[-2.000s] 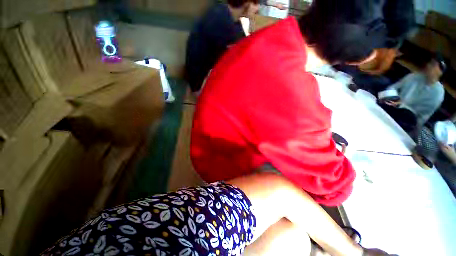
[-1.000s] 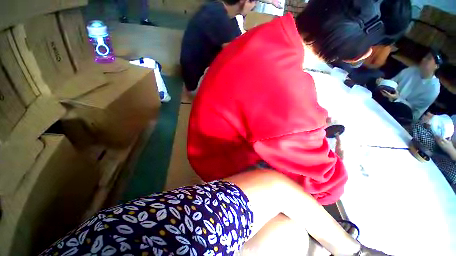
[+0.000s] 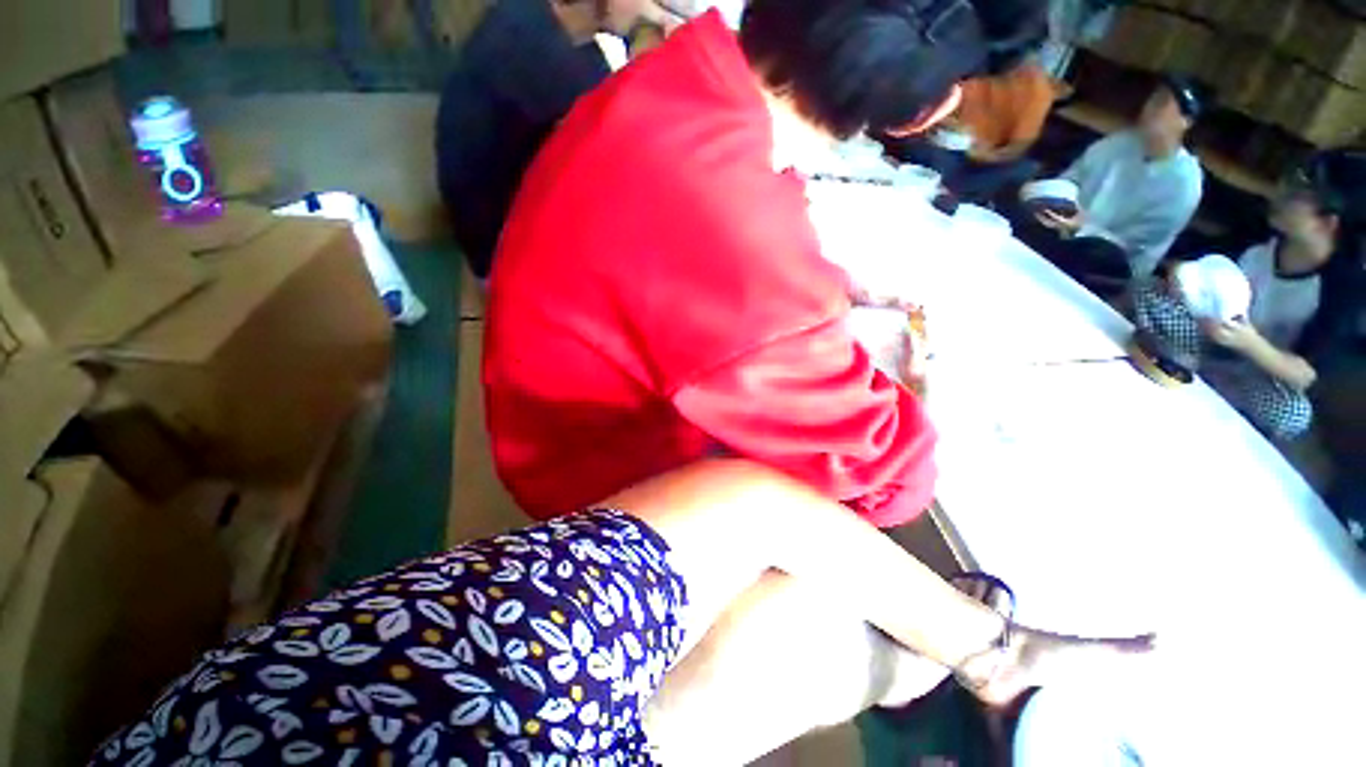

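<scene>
My left arm, in a dark leaf-patterned sleeve, reaches across the lower picture. My left hand [image 3: 1016, 665] is small and overexposed at the lower right, with a dark band at the wrist. Its fingers appear to hold the near end of a thin dark disc [image 3: 1112, 643], seen edge-on, probably a lid. A white bowl [image 3: 1073, 734] lies just below the hand, cut off by the bottom edge. What supports the bowl is hidden. My right hand is out of the picture.
A person in red [image 3: 674, 285] sits close beside my arm. The white table [image 3: 1049, 450] curves away to the right, with workers along its far side holding white bowls [image 3: 1213, 285]. Cardboard boxes [image 3: 255, 330] and a bottle [image 3: 177, 162] stand at left.
The view has shifted, so the scene sits further left. My left hand, cut off at the bottom edge before, now shows more fully, and the white bowl and thin dark disc have come into view.
</scene>
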